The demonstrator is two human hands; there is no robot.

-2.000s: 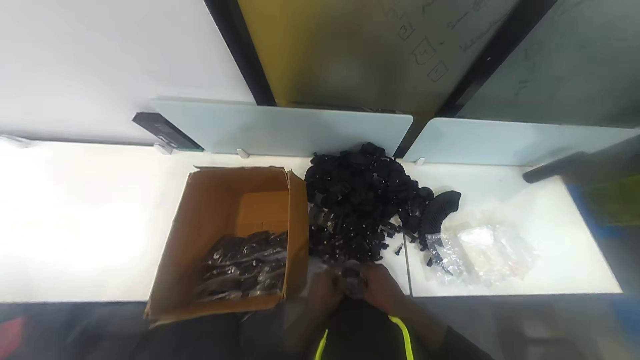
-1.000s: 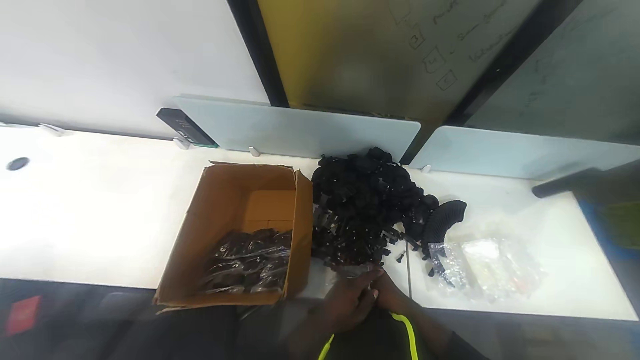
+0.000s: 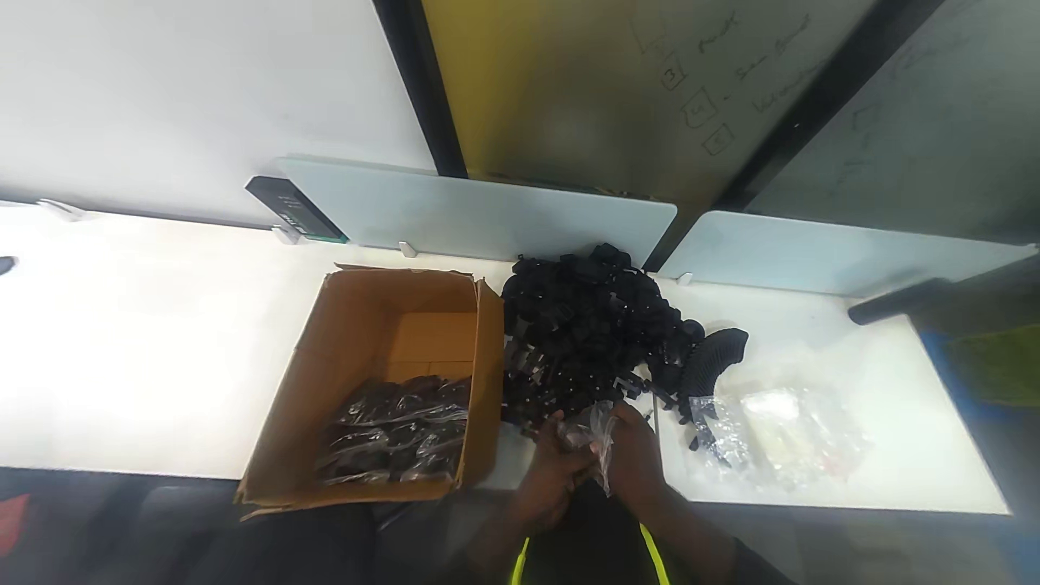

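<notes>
A crumpled clear plastic bag (image 3: 600,439) is held between my two hands at the table's front edge. My left hand (image 3: 554,471) grips its left side, and my right hand (image 3: 636,451) has hold of its right side. What the bag contains cannot be made out. Just beyond my fingers lies a large heap of small black parts (image 3: 585,325). A curved, ribbed black piece (image 3: 712,361) rests at the heap's right end. Left of my hands stands an open cardboard box (image 3: 487,366) with several clear bags of dark parts (image 3: 398,431) inside.
Clear plastic bags (image 3: 780,431) lie on the white table (image 3: 146,349), right of the heap. Frosted divider panels (image 3: 487,215) run along the back edge. A black and green box (image 3: 296,210) leans at the back left, and a dark cylindrical object (image 3: 898,301) is at the far right.
One second ago my hands were close together with no bag plainly visible; now they are further apart and the clear bag shows between them. The view has shifted slightly.
</notes>
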